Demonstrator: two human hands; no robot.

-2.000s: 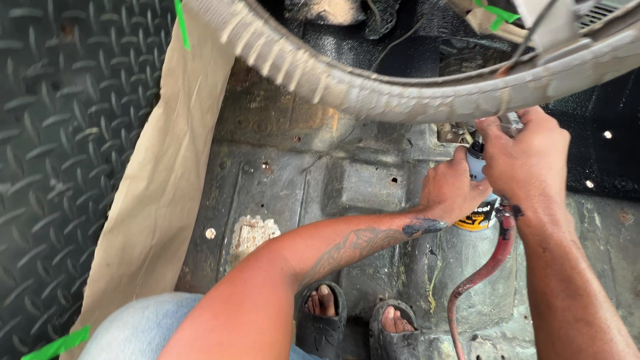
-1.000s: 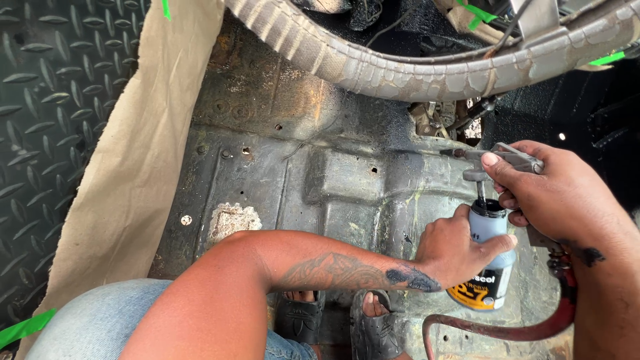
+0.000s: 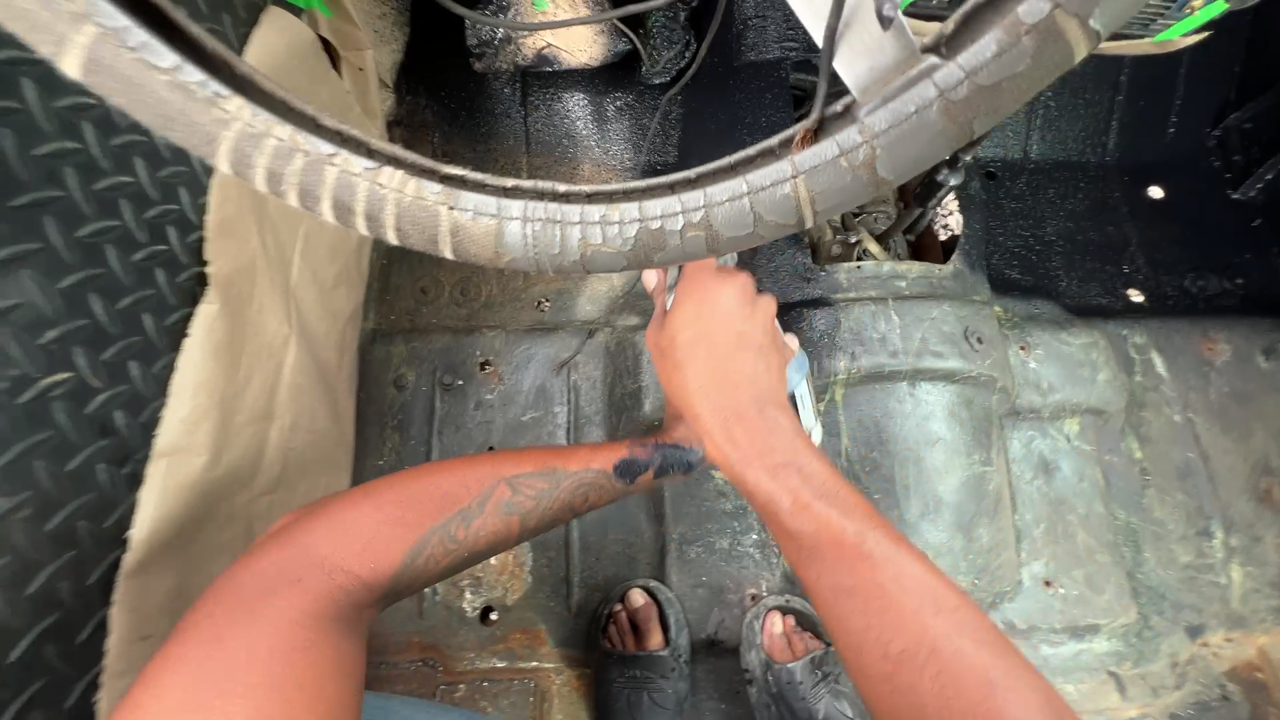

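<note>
My right hand (image 3: pixel 725 365) is closed around the handle of a metal spray gun (image 3: pixel 725 262), just below the worn steering wheel (image 3: pixel 560 235). Behind that hand a sliver of the light-coloured bottle (image 3: pixel 802 395) shows; it is the gun's bottle, and its label is hidden. My left hand (image 3: pixel 685 432) is almost wholly covered by the right wrist, with only its wrist edge in sight, so its grip cannot be seen. Dark smears mark the left forearm. Below the hands lies the bare metal vehicle floor (image 3: pixel 620 390), and beyond it a glossy black-coated panel (image 3: pixel 1080 230).
Brown masking paper (image 3: pixel 250 380) runs along the left, beside black diamond-plate matting (image 3: pixel 80 300). An opening with linkage parts (image 3: pixel 880 230) sits in the raised tunnel. Cables (image 3: pixel 570 18) hang at the top. My sandalled feet (image 3: pixel 642 640) stand on the floor.
Both hands have moved left, to beneath the middle of the steering wheel. One second ago the right hand held the gun's top beside the bottle in my left hand. The view has shifted.
</note>
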